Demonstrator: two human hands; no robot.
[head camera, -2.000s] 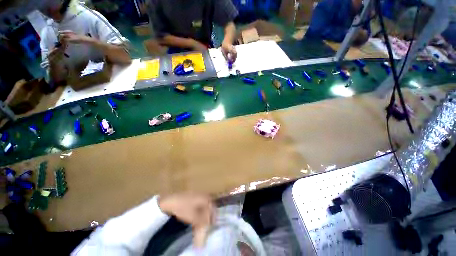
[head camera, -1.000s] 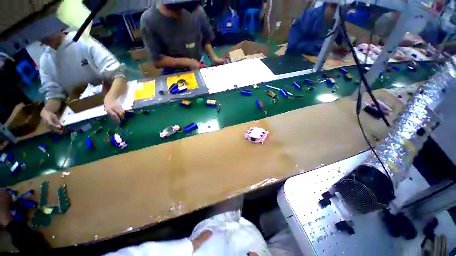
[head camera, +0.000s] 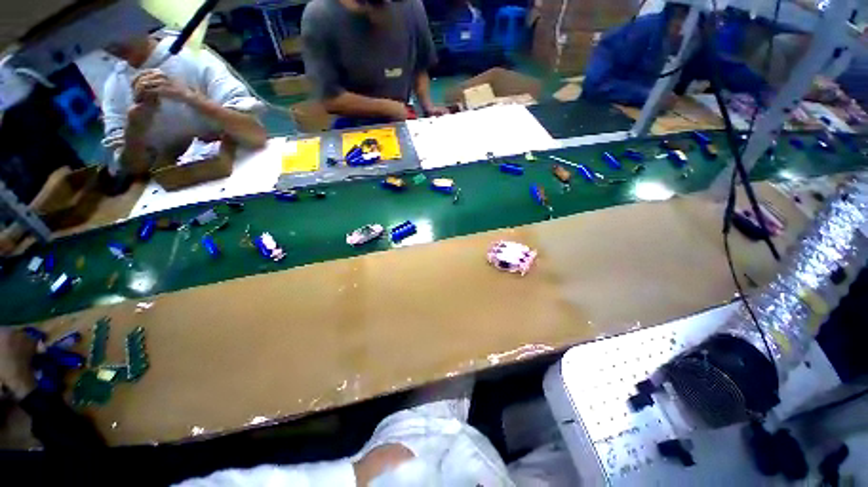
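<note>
A small pink-and-white cluster of product units (head camera: 512, 257) lies on the brown paper strip (head camera: 286, 323), beyond my lap. My left hand (head camera: 383, 463) is low at the bottom edge over my white-clothed lap, blurred and partly cut off. Its fingers cannot be made out, nor whether it holds anything. My right hand is not in view. The white perforated plate (head camera: 600, 380) is at the lower right, with small black blocks (head camera: 643, 395) on it.
A round black duct inlet (head camera: 719, 380) and silver ribbed hose (head camera: 809, 271) stand at right. The green belt (head camera: 314, 224) carries blue cylinders and small parts. Green boards (head camera: 136, 352) lie at far left beside another person's hand (head camera: 17, 361). People work across the belt.
My left hand has dropped from near the paper's front edge to my lap. The view has shifted. Units on the belt have moved right relative to the pink-and-white cluster.
</note>
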